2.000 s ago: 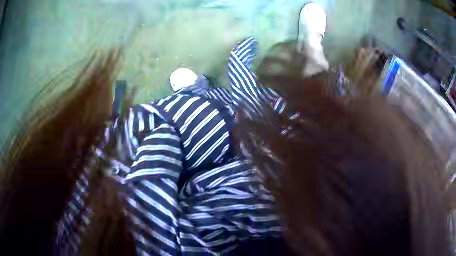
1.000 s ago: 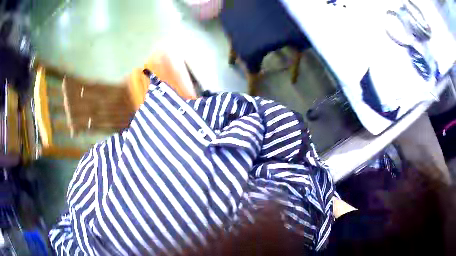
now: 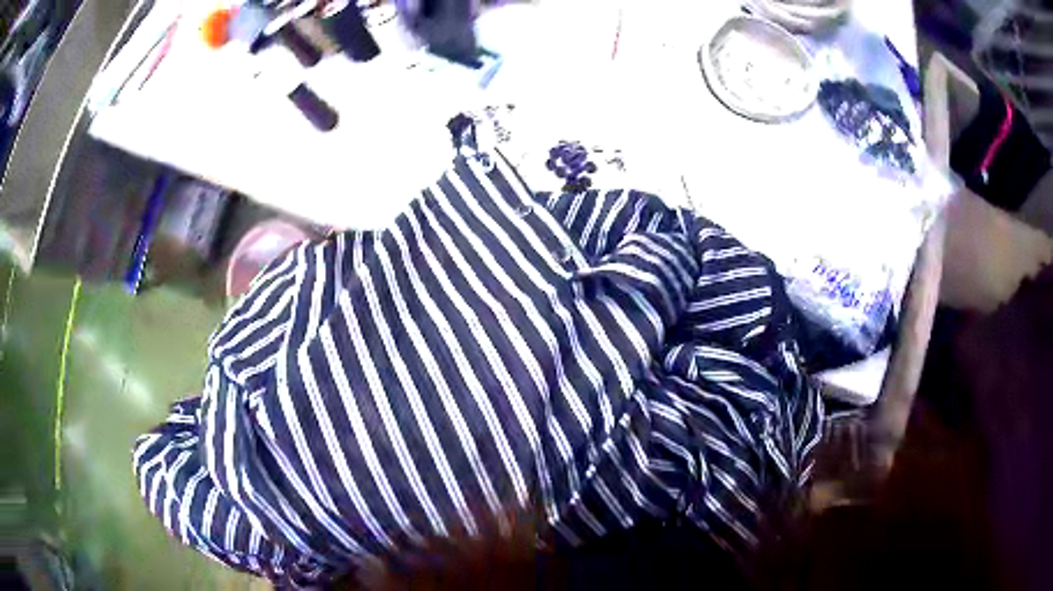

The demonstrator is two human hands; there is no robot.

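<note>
The striped garment [image 3: 427,369], dark with white stripes, is spread broad in front of me, with its top corner over the edge of the white-covered table [image 3: 416,162]. Small fastenings show along its upper right edge. A small pile of dark buttons [image 3: 569,162] lies on the table just beyond the garment. Neither of my hands can be seen; the garment and dark blurred hair at the bottom and right cover the near area.
A round shallow tray [image 3: 759,69] and a plastic bag with dark contents [image 3: 860,116] are at the table's right. A dark thread cone [image 3: 313,106] lies at the left. A pink wastebasket [image 3: 263,254] stands below the left table edge. A wooden bar [image 3: 920,300] runs along the right.
The view has swung from the floor, past a stool and the table's corner, to the worktable. The striped garment, bunched low at first, now shows broad and spread, its top over the table edge.
</note>
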